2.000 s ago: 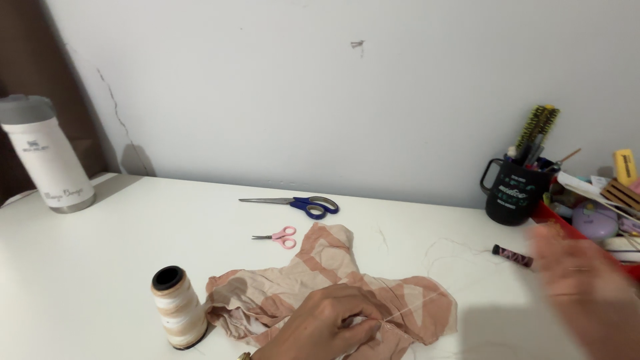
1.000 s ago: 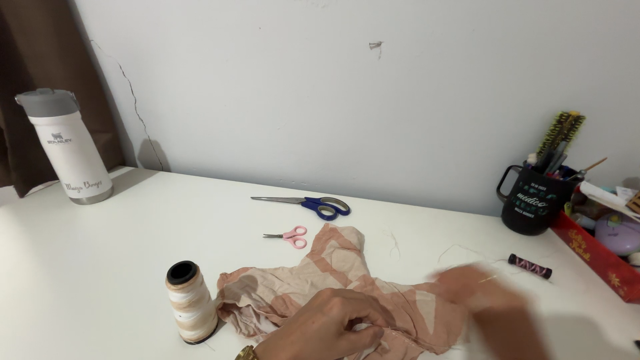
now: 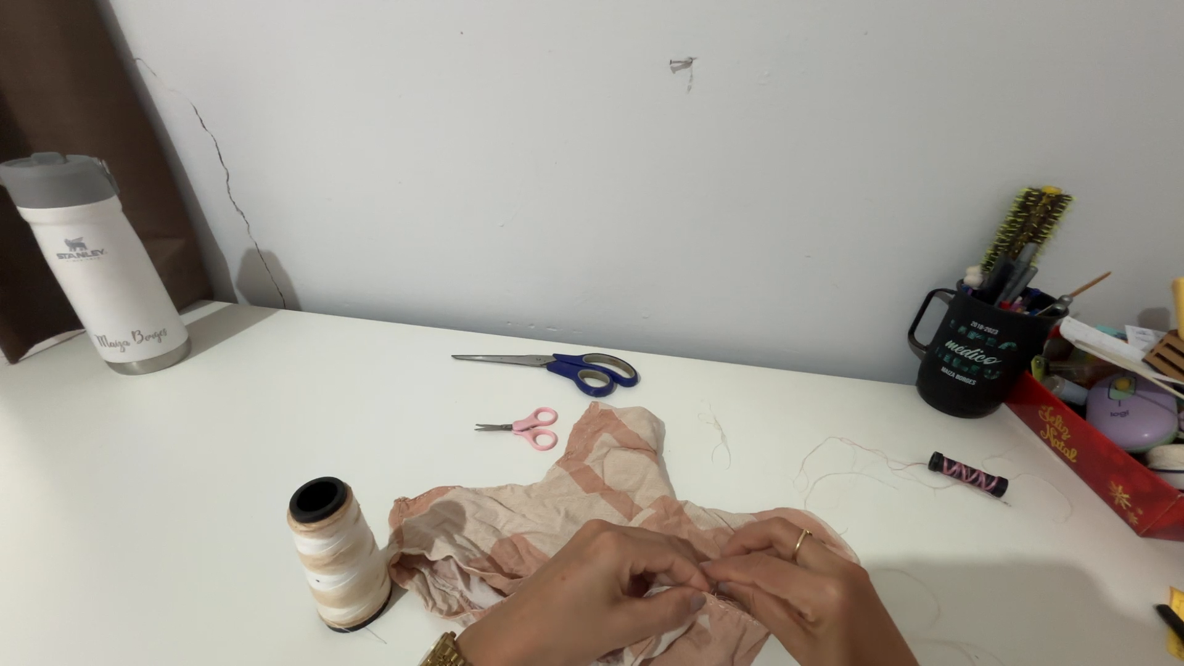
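Note:
A crumpled cloth point(image 3: 601, 462) in beige and dusty pink lies at the front of the white table. My left hand point(image 3: 601, 583), with a gold watch at the wrist, pinches a fold of it between thumb and fingers. Fingertips of my right hand point(image 3: 805, 583), which wears a ring, meet the left ones at the same fold; a tiny item between them is too small to tell. Left of the cloth stands a cone of cream and white thread point(image 3: 339, 560). Behind lie small pink-handled scissors point(image 3: 523, 428) and larger blue-handled scissors point(image 3: 555, 367). A small spool of pink and dark thread point(image 3: 968, 474) rests at the right.
A white Stanley bottle point(image 3: 106, 277) stands at the back left. On the right are a black mug point(image 3: 976, 356) holding pens and a round brush point(image 3: 1027, 227), and a red box point(image 3: 1078, 458) full of small items. Loose thread point(image 3: 856, 453) trails near the small spool. A wall rises behind the table.
My right hand has come in from the right to meet the left at the cloth. The left hand has stayed on the fabric.

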